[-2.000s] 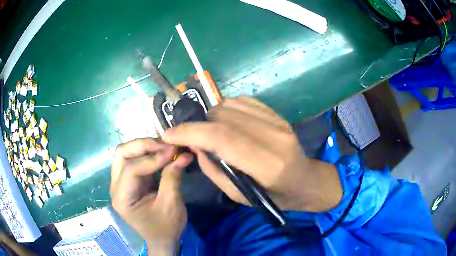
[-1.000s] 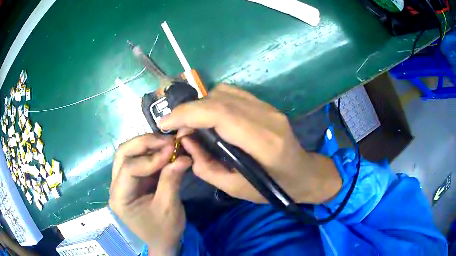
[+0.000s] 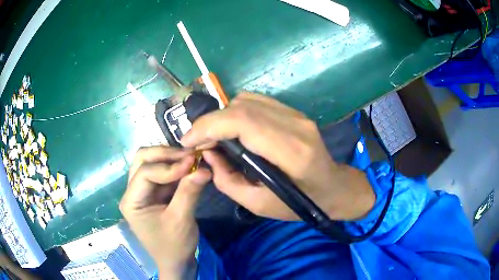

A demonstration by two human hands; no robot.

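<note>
My right hand (image 3: 273,158) holds the black soldering iron (image 3: 284,191), its metal barrel pointing up and left over the fixture. My left hand (image 3: 164,202) pinches a small battery cell (image 3: 196,162), of which only a yellow-orange part shows between the fingertips. The fingers of both hands meet at it. The watch housing (image 3: 176,117), with a pale rounded rim, sits in the holding fixture (image 3: 216,90), partly hidden by the iron and my right hand. A white tape strip (image 3: 192,49) runs over the fixture's orange edge.
A scattered pile of battery cells (image 3: 33,169) lies at the left. Thin solder wire (image 3: 98,109) crosses the green mat (image 3: 262,44). A long white piece (image 3: 323,10) lies at the top. A black fan (image 3: 432,13) is at the upper right, a blue stool (image 3: 465,87) below it.
The view has shifted slightly. The iron has turned, uncovering more of the watch housing, and my right fingertips have moved in beside the yellow-orange part. Both hands keep their holds.
</note>
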